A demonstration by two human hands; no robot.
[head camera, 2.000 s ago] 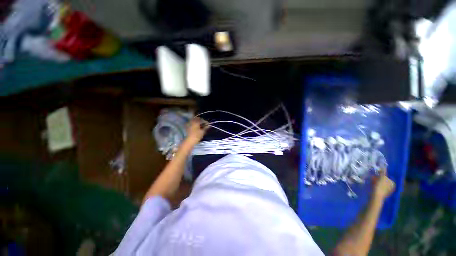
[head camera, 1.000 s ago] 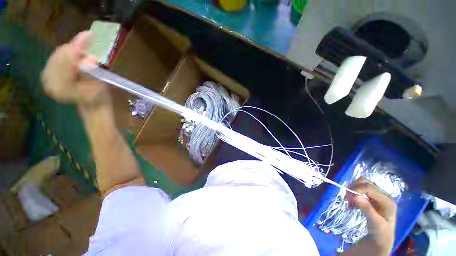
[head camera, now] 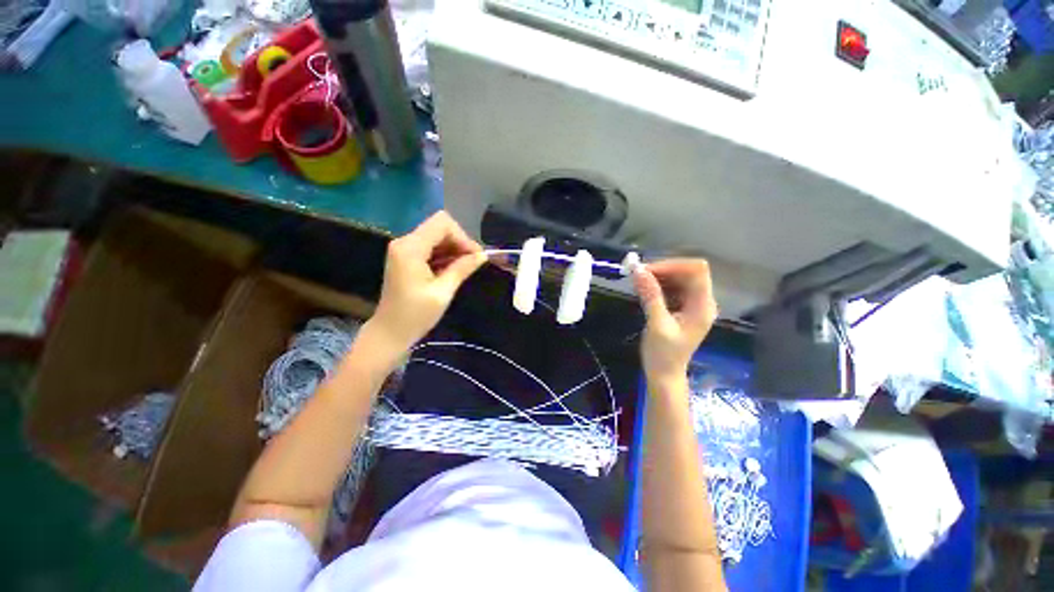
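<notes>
A white cable [head camera: 553, 256] is stretched level between my two hands, across the two white winding posts [head camera: 573, 287] on the machine front. My left hand [head camera: 430, 275] pinches it left of the posts. My right hand [head camera: 677, 310] pinches its other end at a small white connector [head camera: 631, 264], right of the posts. The winding spindle head [head camera: 566, 202] is behind the posts. An uncoiled cable bundle [head camera: 497, 437] lies on the dark surface before me, with a few strands looping up from it.
The winding machine [head camera: 717, 139] fills the upper right, its dark tying head [head camera: 800, 347] at the right. A blue tray [head camera: 788, 463] with coils stands lower right. Cardboard boxes [head camera: 220, 393] with cable bundles stand left. A red tape dispenser [head camera: 249, 116] and dark flask [head camera: 368, 81] stand on the bench.
The view has shifted to face the machine. My hands have moved from wide apart over the bundle and tray to the posts, holding one cable there.
</notes>
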